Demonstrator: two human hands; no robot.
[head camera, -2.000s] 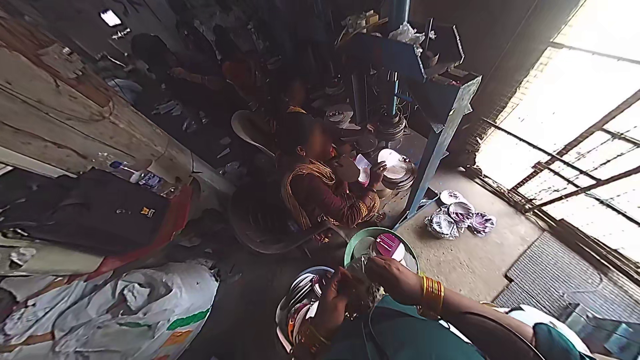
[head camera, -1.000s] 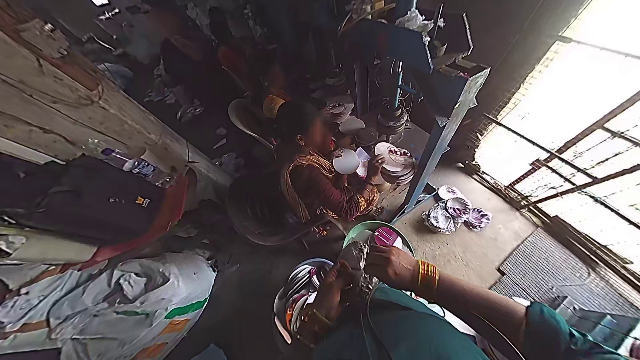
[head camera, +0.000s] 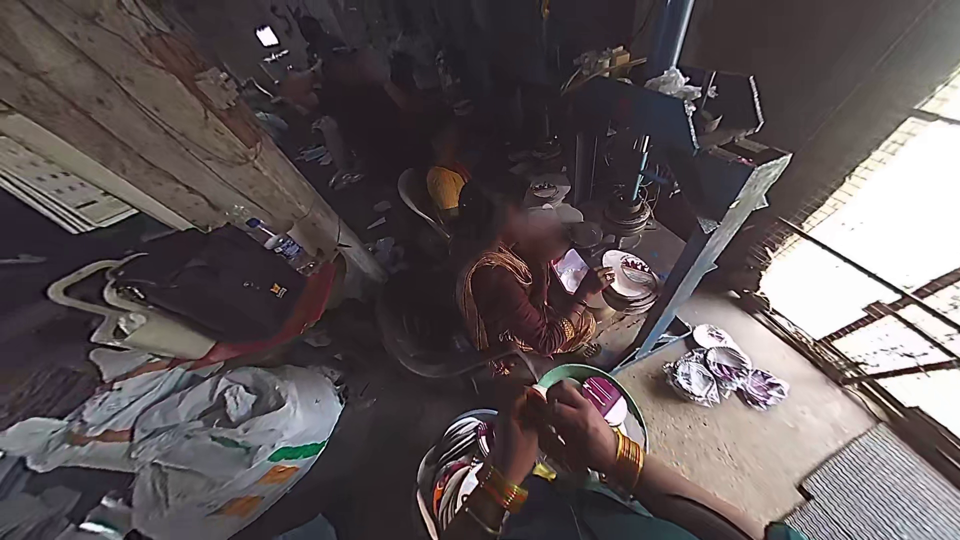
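My left hand (head camera: 521, 427) and my right hand (head camera: 581, 427) are close together over my lap, fingers curled toward each other. In the head view something small and pale shows between the fingertips, too blurred to name. Behind my right hand is a green-rimmed basin (head camera: 637, 412) with a purple-and-white round piece (head camera: 606, 397) inside. Below and beside my left hand stands a round metal-rimmed container (head camera: 424, 480) full of stacked, thin-edged pieces. Both wrists wear bangles.
A co-worker (head camera: 517, 300) sits just ahead beside stacked round plates (head camera: 630, 281). A blue metal machine frame (head camera: 675, 292) rises at right, near crumpled foil-like pieces (head camera: 724, 371). White sacks (head camera: 240, 435), a dark bag (head camera: 225, 277) and a wooden post (head camera: 225, 135) are at left.
The shiny, crumpled pale material seen between my hands a second ago now shows far less. The co-worker's hand has moved from a pale round piece to the plate stack's edge.
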